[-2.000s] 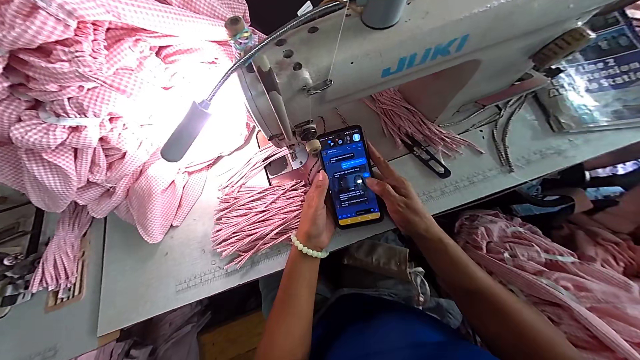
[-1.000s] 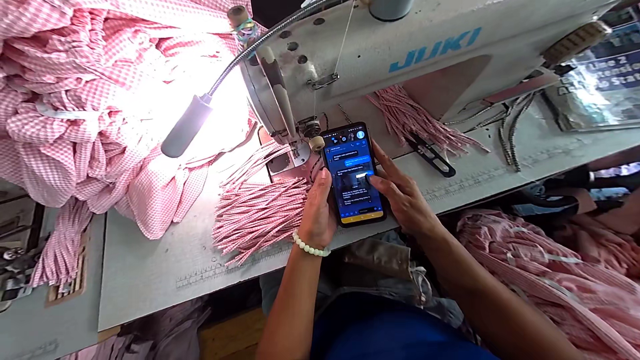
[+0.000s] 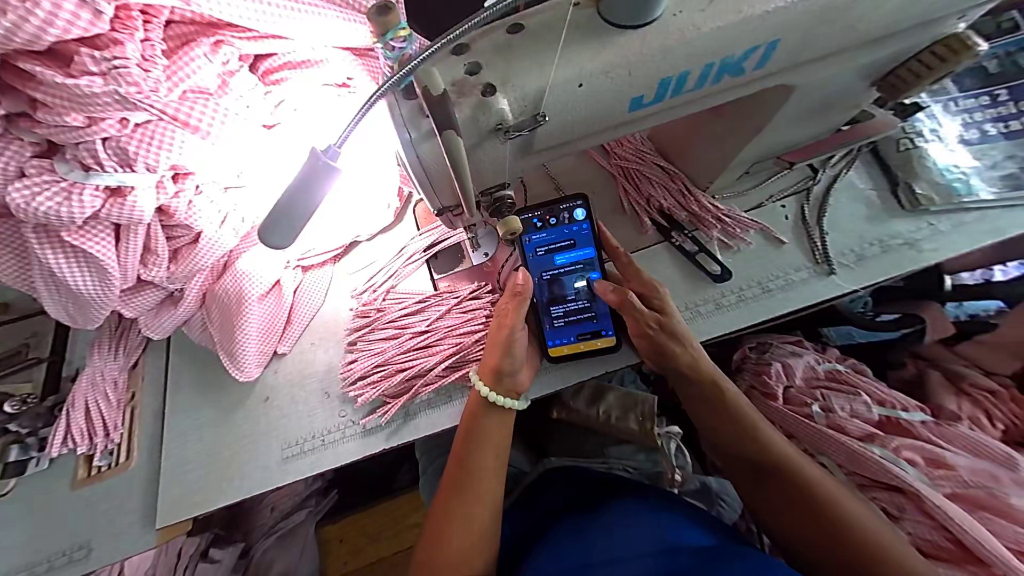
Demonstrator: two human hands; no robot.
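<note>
A smartphone point(image 3: 566, 276) with a lit screen is held upright in both hands at the table's front edge, just right of the needle area of a Juki sewing machine point(image 3: 640, 88). My left hand point(image 3: 514, 336) grips its left side, with a bead bracelet on the wrist. Around its right side is my right hand point(image 3: 650, 308), thumb over the screen. A bundle of pink checked fabric strips point(image 3: 416, 336) lies left of my left hand. Black thread snips point(image 3: 694, 248) rest right of the phone, beside a second bundle of pink strips point(image 3: 656, 188).
Pink gingham fabric point(image 3: 144, 160) is heaped at the left, under a gooseneck lamp point(image 3: 300, 196). More pink cloth point(image 3: 880, 448) lies below the table edge at the right. Dark patterned cords point(image 3: 820, 208) and a plastic-covered printed sheet point(image 3: 960, 152) lie at the far right.
</note>
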